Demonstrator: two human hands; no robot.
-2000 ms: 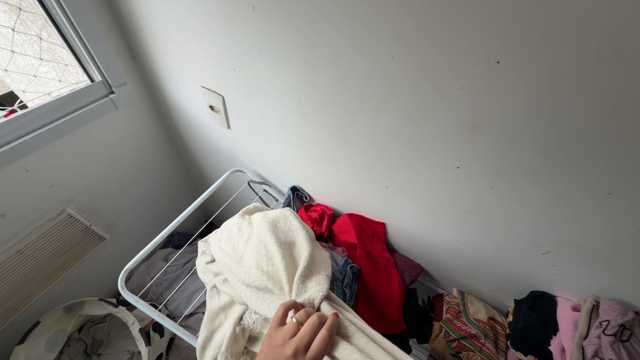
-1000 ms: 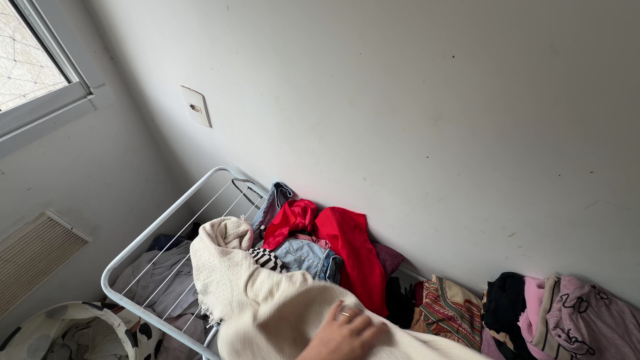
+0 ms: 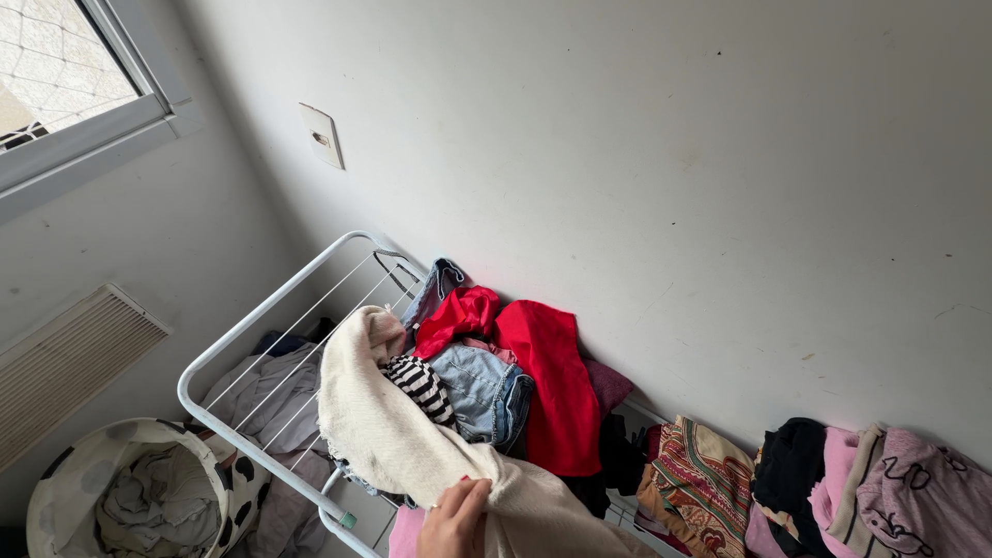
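Observation:
A cream woven cloth with a frayed edge [image 3: 387,422] lies bunched over the white wire drying rack [image 3: 256,314] and runs down to the lower right, out of the frame. At the bottom centre my left hand [image 3: 453,523], with a ring and a red nail, grips its near edge. My right hand is out of view. Beyond the cloth, heaped on the rack, are a black-and-white striped garment [image 3: 421,390], light blue denim [image 3: 477,391] and red fabric [image 3: 554,387]. Something pink [image 3: 405,531] shows beside my left hand.
A spotted fabric laundry hamper [image 3: 58,480] holding grey clothes stands at the lower left, with grey cloth [image 3: 271,395] beneath the rack. Patterned cloth [image 3: 701,480], black cloth [image 3: 790,465] and a pink garment [image 3: 914,488] lie along the wall. A wall socket plate [image 3: 320,136] is above.
The cream cloth has been drawn out of its bunch toward the lower right, uncovering the striped garment and more of the denim. My left hand still holds it.

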